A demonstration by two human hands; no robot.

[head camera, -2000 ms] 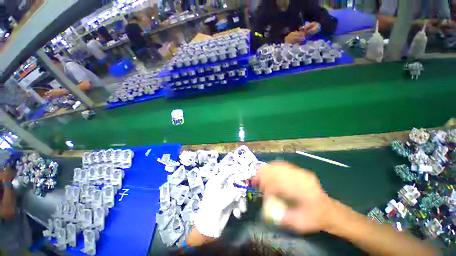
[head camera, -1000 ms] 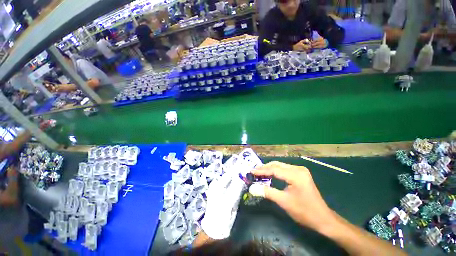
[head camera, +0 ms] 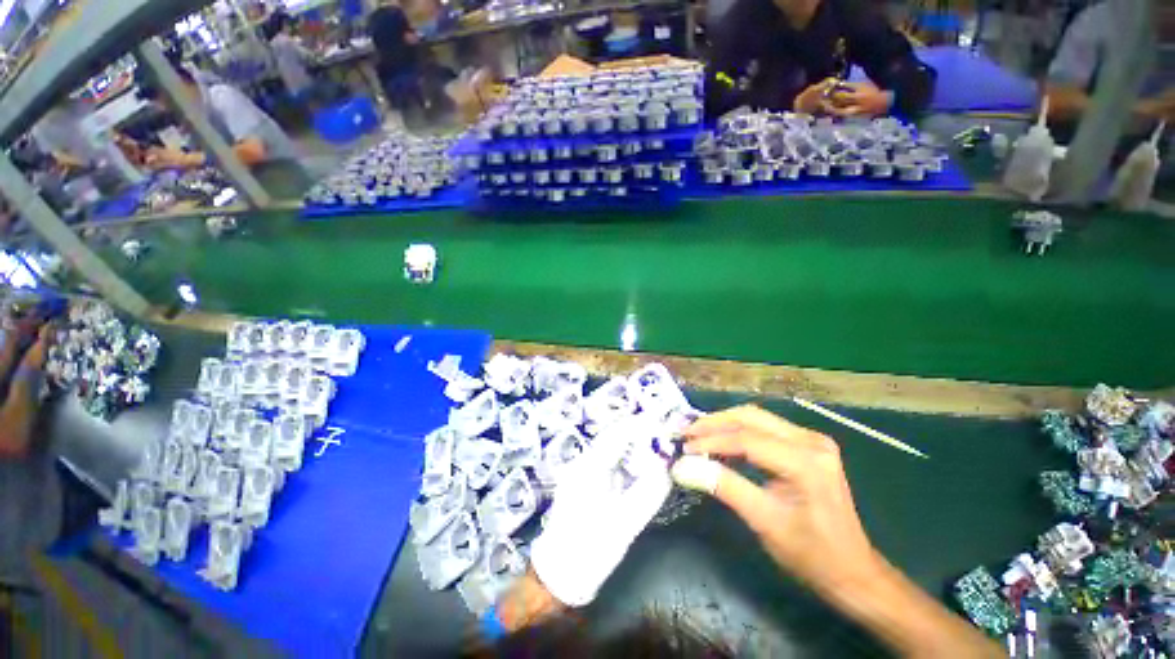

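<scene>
My left hand (head camera: 603, 509), in a white glove with a blue band at the wrist, holds a pale plastic housing (head camera: 660, 390) at its fingertips. My bare right hand (head camera: 773, 483) meets it from the right, its thumb and fingers pinching a small dark part with wires (head camera: 671, 447) against the housing. The part's exact shape is hidden by the fingers. A loose heap of pale housings (head camera: 513, 496) lies left of my gloved hand, partly covered by it.
A blue sheet (head camera: 338, 502) with rows of housings lies left. Circuit-board assemblies (head camera: 1106, 476) are piled right. A thin stick (head camera: 859, 427) lies near the tan edge strip (head camera: 979, 397). Beyond are the green belt (head camera: 541, 283) with spaced units, stacked blue trays and a person's hands.
The green board seen at my right fingers one second ago is no longer visible there. My hands remain together at the housing. The view has shifted, and the white belt unit appears farther left.
</scene>
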